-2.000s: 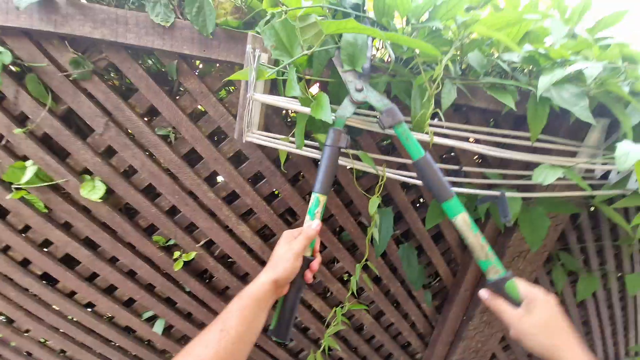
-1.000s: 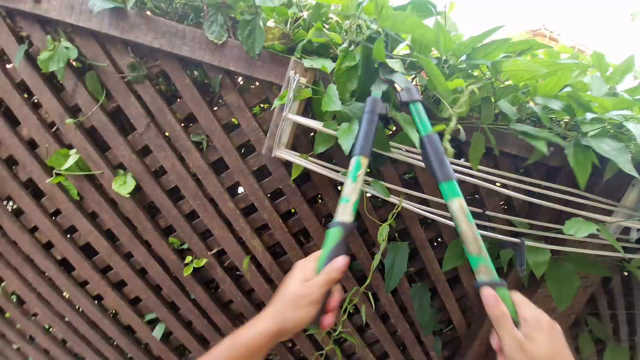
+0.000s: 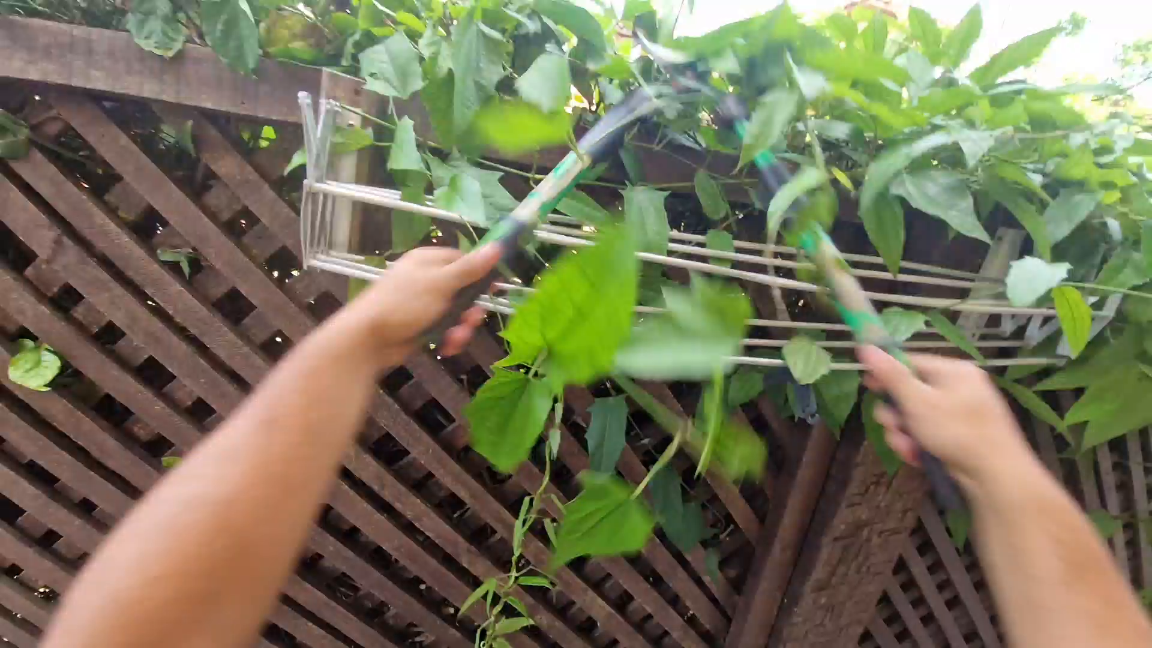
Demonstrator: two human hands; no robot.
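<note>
My left hand [image 3: 427, 301] is closed around one handle of the long-handled hedge shears [image 3: 551, 191], and my right hand [image 3: 945, 409] grips the other. Both handles are green and black. They are spread wide apart, and their upper ends run into leafy vines [image 3: 792, 90] along the top of the fence. Leaves mostly hide the blades. Loose-looking green leaves [image 3: 576, 315], blurred, are in front of the rack between my hands. A thin vine [image 3: 540, 504] hangs below them.
Behind the shears, a drying rack with pale rods [image 3: 702, 265] spans the upper fence. Brown wooden lattice [image 3: 207, 360] fills the background, with a thick wooden brace [image 3: 846, 540] at lower right. A top rail [image 3: 180, 67] runs along the upper left.
My hands have moved apart, spreading the shears' handles, which were closer together one second ago. Large blurred leaves now appear between the handles.
</note>
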